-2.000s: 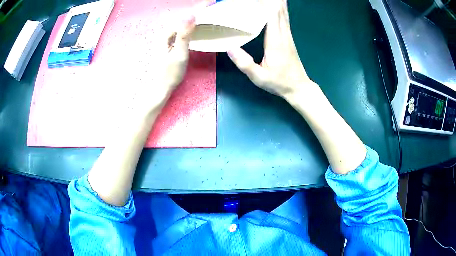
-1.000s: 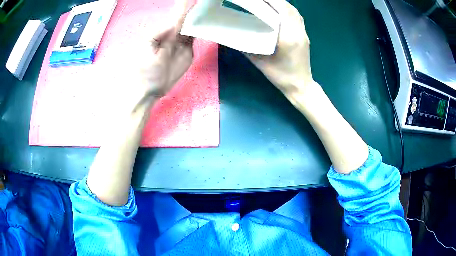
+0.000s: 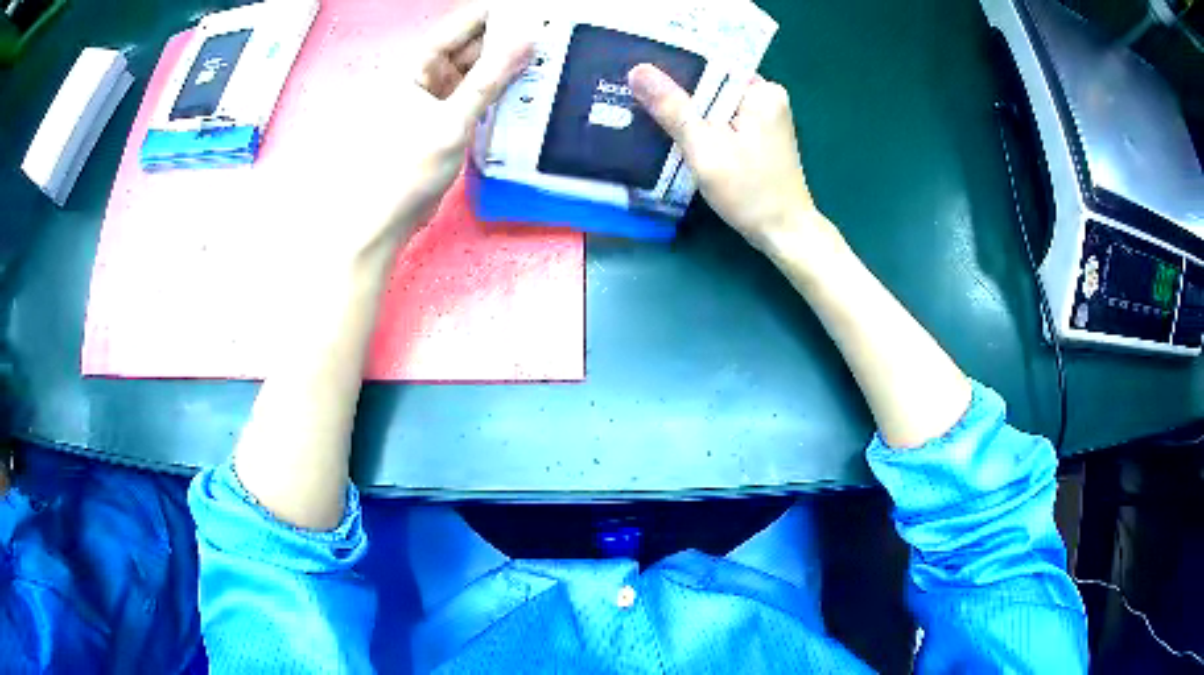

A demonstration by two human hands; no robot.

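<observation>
A white retail box (image 3: 621,112) with a dark device picture and a blue lower edge is held up at the top centre, over the pink-red mat's right edge. My left hand (image 3: 456,112) is at its left side, fingers partly hidden behind or beside it. My right hand (image 3: 739,152) grips its right side, with the thumb on the dark picture. A similar box (image 3: 227,86) lies on the mat's upper left.
The pink-red mat (image 3: 238,290) lies on the dark green tabletop (image 3: 713,356). A narrow white box (image 3: 77,121) is beyond the mat's left edge. A digital scale (image 3: 1122,284) stands at right, with a thin black cable. Blue cloth shows at lower left.
The white, open-looking piece held before now shows as a box with its printed front and blue edge. My left hand has come back to its left side.
</observation>
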